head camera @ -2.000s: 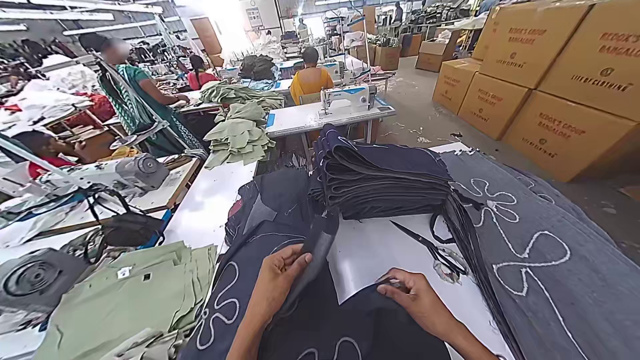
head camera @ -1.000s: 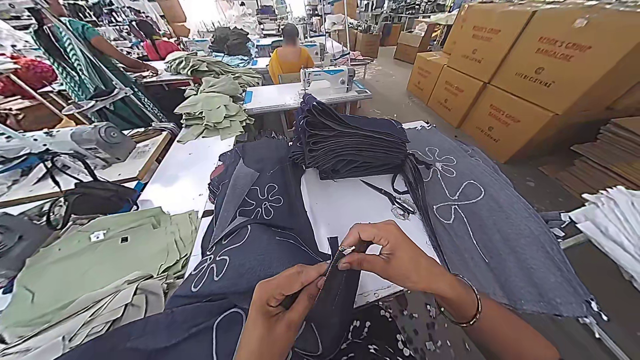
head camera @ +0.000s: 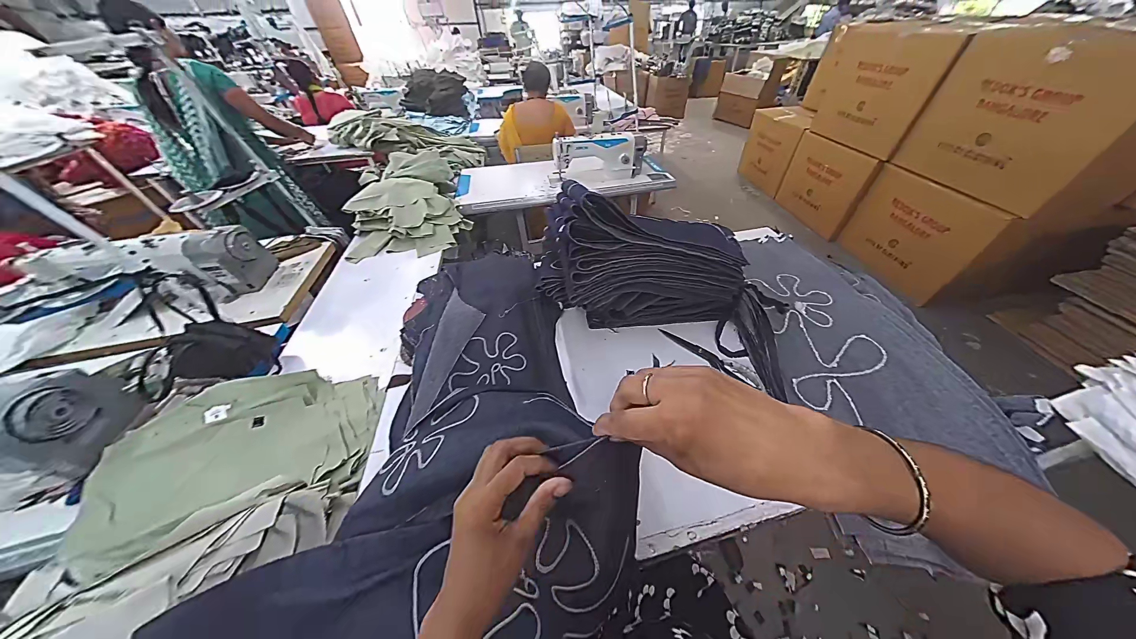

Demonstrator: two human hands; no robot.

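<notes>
My left hand has its thumb and fingers closed on an edge of the dark navy denim fabric, which carries pale looped flower embroidery. Just right of it, my right hand pinches the same edge between thumb and fingertips, so a short stretch lies between the hands. Beyond them a thick stack of folded dark denim pieces rests on the white table. Black-handled scissors lie in front of the stack, partly hidden by my right hand. Lighter blue-grey embroidered denim hangs over the table's right side.
Green fabric pieces lie at left, near a sewing machine. Another sewing machine stands ahead, with a person in yellow behind it. A person in green stands at upper left. Cardboard boxes are stacked at right.
The narrow dark piece held up between my hands one second ago no longer shows there. My hands now hold an edge of the embroidered denim, with my right forearm reaching across from the right.
</notes>
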